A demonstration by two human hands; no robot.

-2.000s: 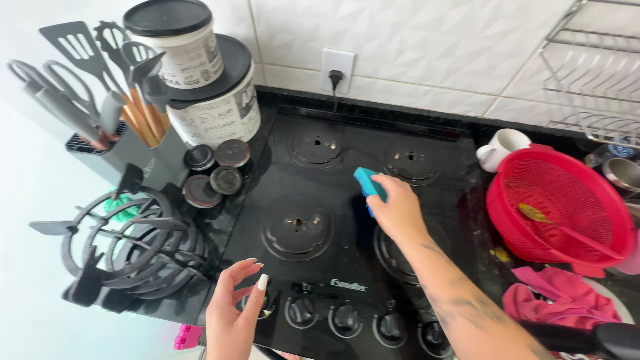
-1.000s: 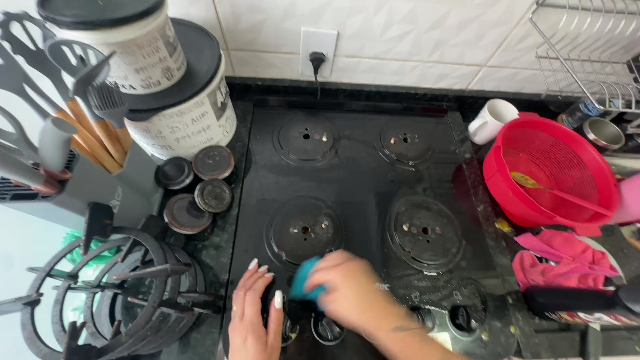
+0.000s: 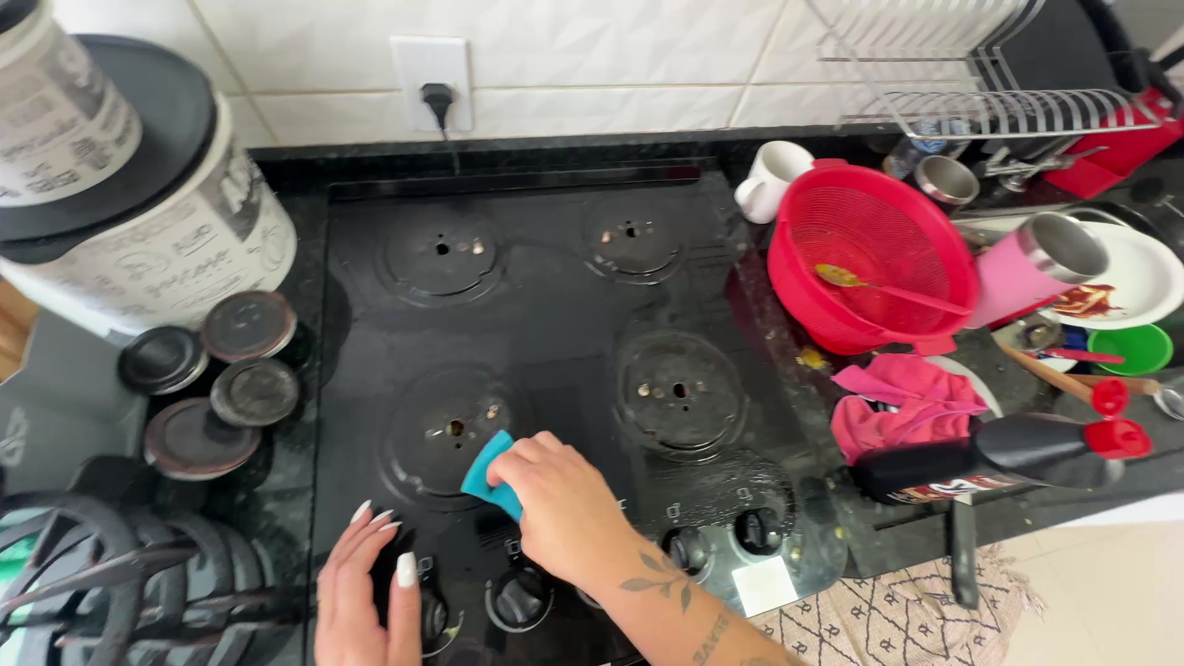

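My right hand [image 3: 560, 504] grips a teal sponge or cloth [image 3: 495, 474] against the black glass cooktop [image 3: 546, 342], at the lower edge of the front left burner recess [image 3: 455, 430]. My left hand [image 3: 365, 592] rests with fingers apart at the cooktop's front left, beside a control knob [image 3: 433, 612], and holds nothing. Another knob [image 3: 519, 597] lies below my right hand. The burners have no caps or grates on them, and the surface near the right knobs looks wet.
Burner caps [image 3: 254, 392] and stacked grates [image 3: 139, 583] lie to the left, below lidded canisters [image 3: 203, 222]. To the right are a white mug [image 3: 775, 180], a red colander [image 3: 869, 240], a pink cloth [image 3: 902, 407], a black bottle [image 3: 980, 458] and a dish rack [image 3: 1017, 111].
My right hand with the teal sponge or cloth has moved from between the burners to the front knobs, then to the front left burner. The view has shifted to the right.
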